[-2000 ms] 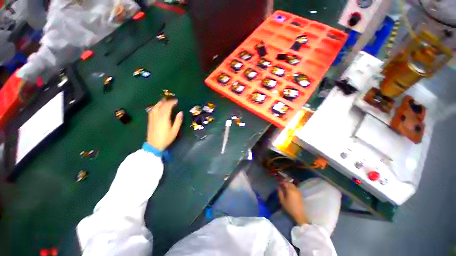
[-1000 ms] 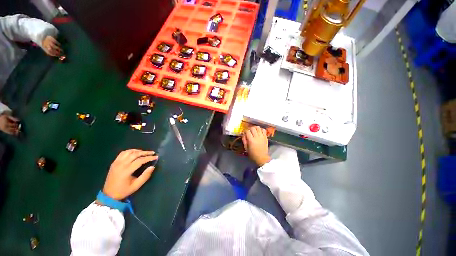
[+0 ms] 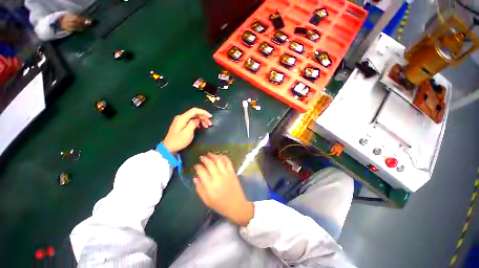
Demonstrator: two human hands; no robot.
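My left hand (image 3: 185, 130), with a blue wrist band, is over the green mat with its fingers curled; whether it holds anything is hidden. My right hand (image 3: 220, 187) is just below it near the mat's edge, palm down, fingers slightly spread, with nothing visible in it. Small electronic modules lie beyond my hands, among them one module (image 3: 199, 84) and another module (image 3: 138, 100). A pale pointed tool (image 3: 247, 119) lies untouched to the right of my left hand, beside a small flex cable part (image 3: 255, 104).
An orange-red parts tray (image 3: 237, 67) holds several modules. The white bench press (image 3: 349, 121) stands at the right, with a brass cylinder and copper-brown fixture (image 3: 430, 100). A document holder (image 3: 23, 112) is at the left. Another person's hand (image 3: 71, 22) is at the upper left.
My right hand has moved from the press's front edge to the mat beside my left hand. My left hand's fingers have curled more. The camera view has shifted.
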